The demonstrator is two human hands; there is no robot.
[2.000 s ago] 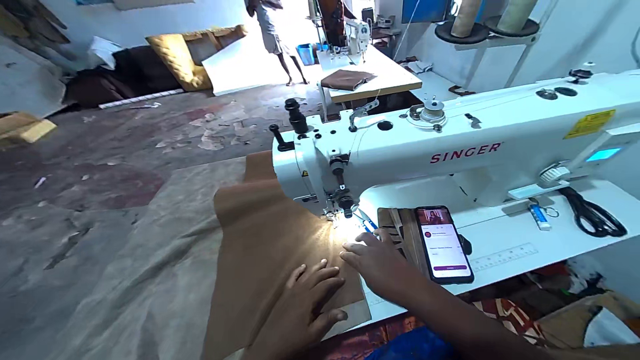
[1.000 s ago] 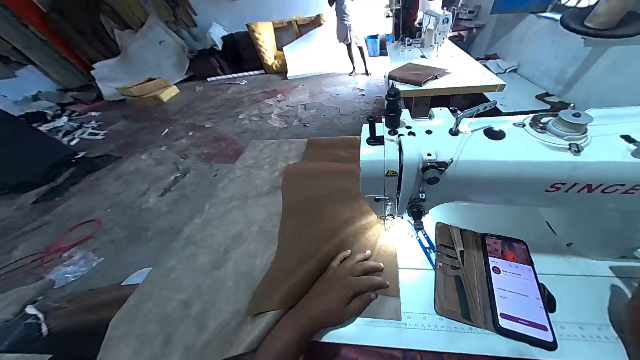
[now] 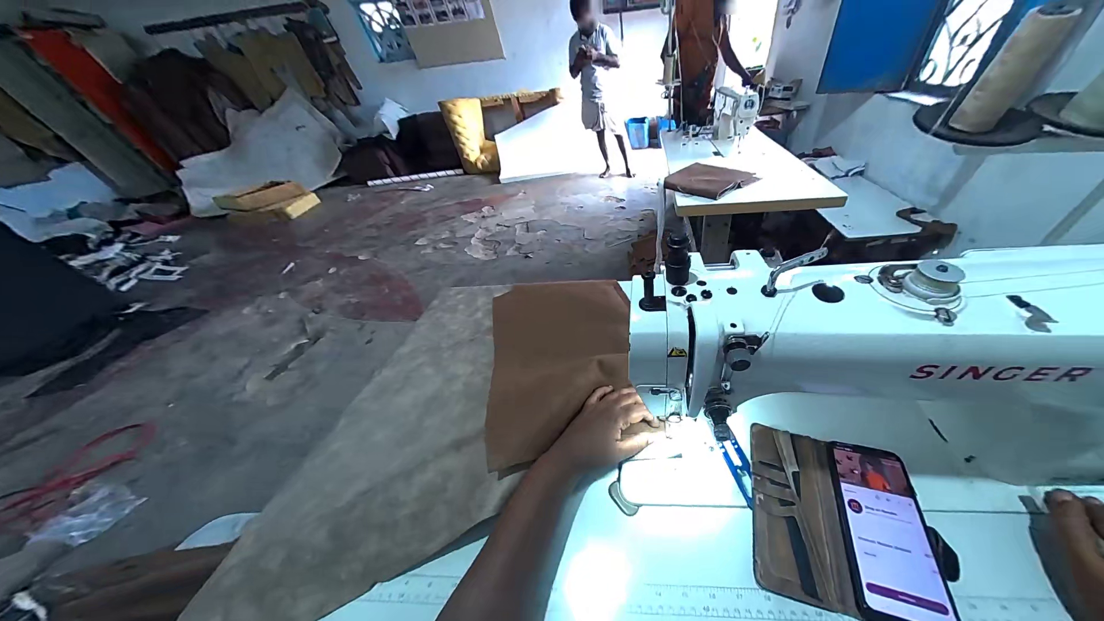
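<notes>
A white Singer sewing machine [image 3: 828, 345] stands across the right side, its work lamp lighting the needle area. My left hand [image 3: 614, 429] has its fingers curled on the edge of a brown sheet of leather or fabric [image 3: 552, 371], just left of the presser foot [image 3: 674, 405]. Beneath that sheet lies a larger grey-brown sheet [image 3: 371, 483], which hangs off the table's left side. At the right edge my right hand [image 3: 1078, 526] is partly out of view, near the machine bed; whether it holds anything is hidden.
An open wallet phone case [image 3: 789, 517] with a lit phone [image 3: 893, 526] lies on the table beside blue-handled thread snips [image 3: 737, 470]. Thread cones [image 3: 1013, 69] stand upper right. Another sewing table [image 3: 759, 185] is ahead, with two people [image 3: 597, 78] [image 3: 703, 52] near it.
My right hand has moved from beside the needle to the far right. The brown sheet has shifted, and its lower edge is now gathered under my left hand. The view has swung left.
</notes>
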